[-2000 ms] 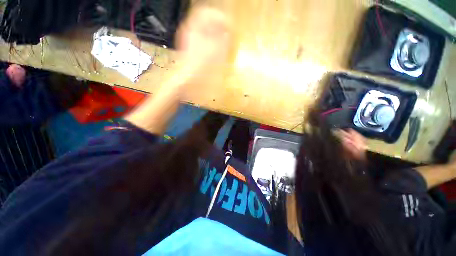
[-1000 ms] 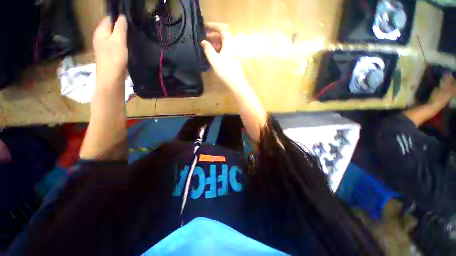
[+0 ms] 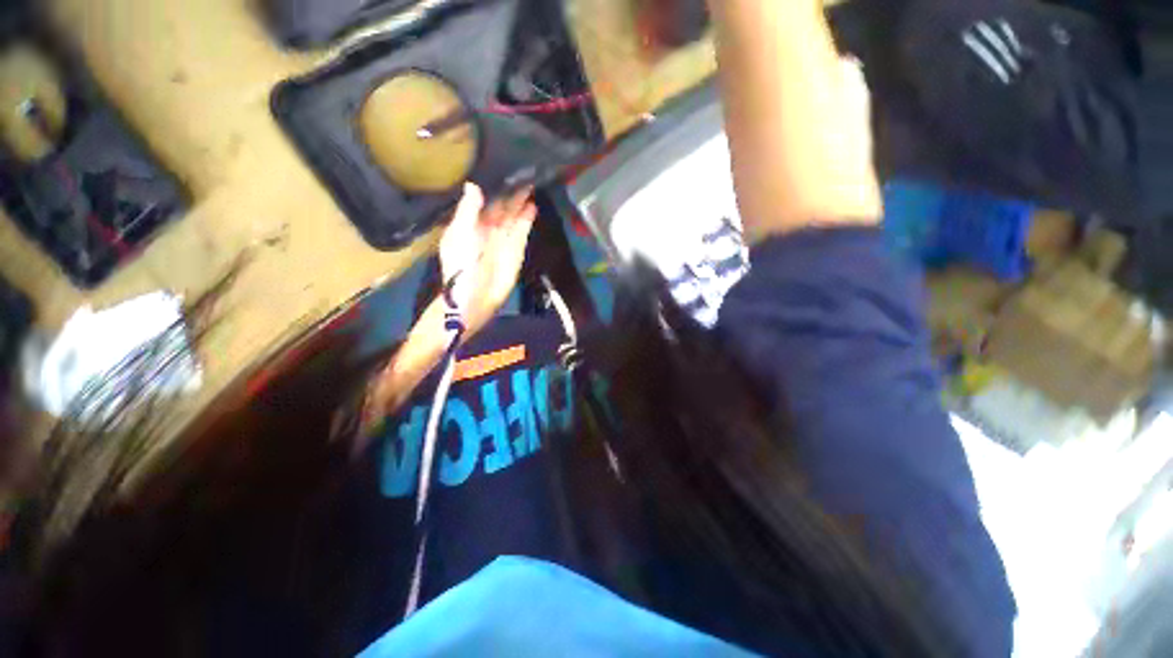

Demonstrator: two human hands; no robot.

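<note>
A black speaker housing (image 3: 328, 161) lies tilted on the bench before me. Tan bench shows through its round hole, and a small dark wire end lies over the hole. A red wire (image 3: 547, 106) crosses its right part. My left hand (image 3: 482, 257) is at the housing's near edge, palm showing and fingers apart, not closed on anything; whether the fingertips touch the edge is unclear. My right forearm reaches up past the driver tray (image 3: 643, 193); its hand is cut off by the top edge.
Another housing (image 3: 84, 212) lies on the bench (image 3: 212, 97) at left, above a blurred white crumpled rag (image 3: 116, 354). Part of another black housing shows at the top. A person's dark sleeve (image 3: 1016, 103), a blue crate (image 3: 958, 231) and cardboard boxes (image 3: 1068, 334) are at right.
The view has swung to the right. Both hands held a housing's sides; now my left hand is open at a housing's near edge and my right arm has moved up and right.
</note>
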